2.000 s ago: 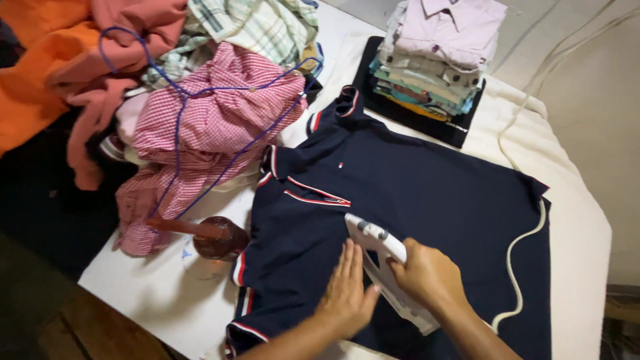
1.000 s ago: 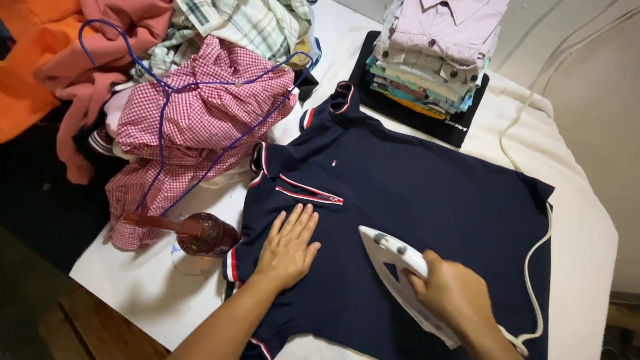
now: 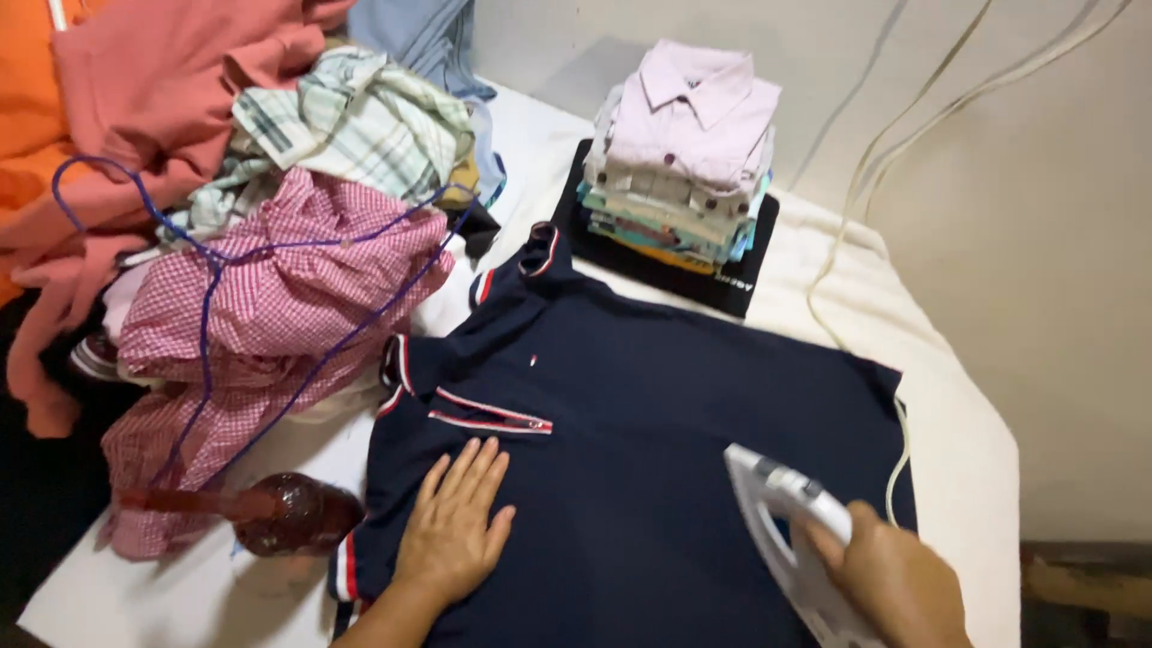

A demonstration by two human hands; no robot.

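A navy polo shirt (image 3: 648, 387) with red and white trim lies spread on a white cloth, its collar end to the left. My left hand (image 3: 457, 522) rests flat on it, fingers slightly apart, just below the front placket (image 3: 493, 414). My right hand (image 3: 886, 576) grips the handle of a white clothes iron (image 3: 792, 540), whose tip points up and left over the lower right part of the shirt. Whether the iron's plate touches the fabric I cannot tell. A pale cord (image 3: 895, 468) runs along the shirt's hem.
Folded shirts (image 3: 688, 153) are stacked on a black item (image 3: 576, 234) at the back. Left of the polo lies a heap of clothes, among them a red checked garment (image 3: 297, 279) with a blue hanger (image 3: 216, 256) on top. A reddish-brown bottle (image 3: 297, 515) stands near the sleeve.
The iron in my right hand has moved right across the shirt, away from my left hand. Two seconds ago both hands were close together; my left hand has since moved left towards the placket.
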